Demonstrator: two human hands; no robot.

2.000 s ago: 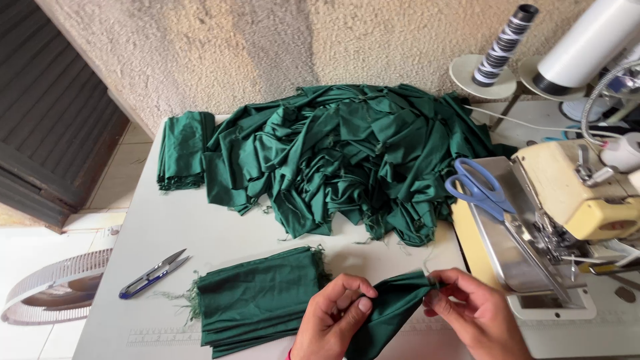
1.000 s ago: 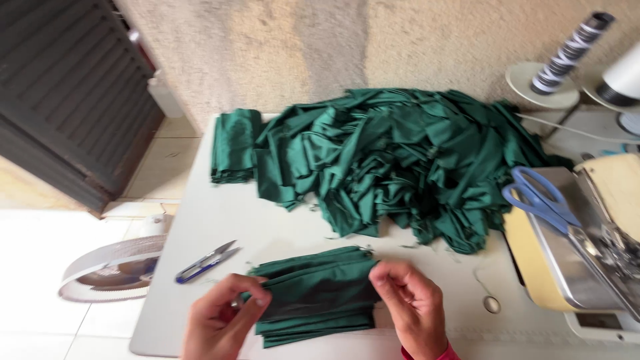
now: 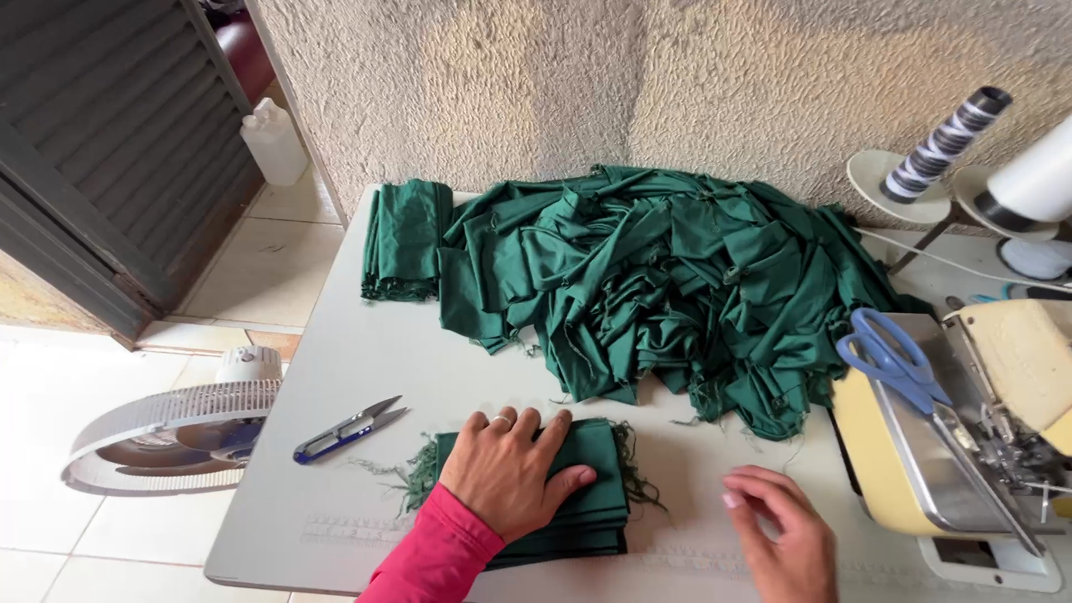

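Note:
My left hand [image 3: 515,473], with a ring on one finger, lies flat and spread on a stack of folded green fabric pieces [image 3: 586,523] with frayed ends. My right hand [image 3: 779,528] is over the tabletop to the right of that stack, fingers curled and apart, holding nothing. Thread snips [image 3: 347,431] with a blue handle lie left of the stack. Behind is a large loose heap of green fabric [image 3: 670,285], and at its left a second folded green bundle [image 3: 406,239].
At right, blue-handled scissors [image 3: 938,402] rest on a sewing machine [image 3: 888,461]. Thread cones [image 3: 946,146] stand behind it. A rough wall [image 3: 586,92] backs the table [image 3: 276,519]. A fan [image 3: 176,440] is left of the table, and a plastic jug [image 3: 275,142] stands by the louvred door.
Two seconds ago both hands held a green piece right of the stack; one second ago they were at the stack's two ends. Now the left presses on top and the right has moved away rightward.

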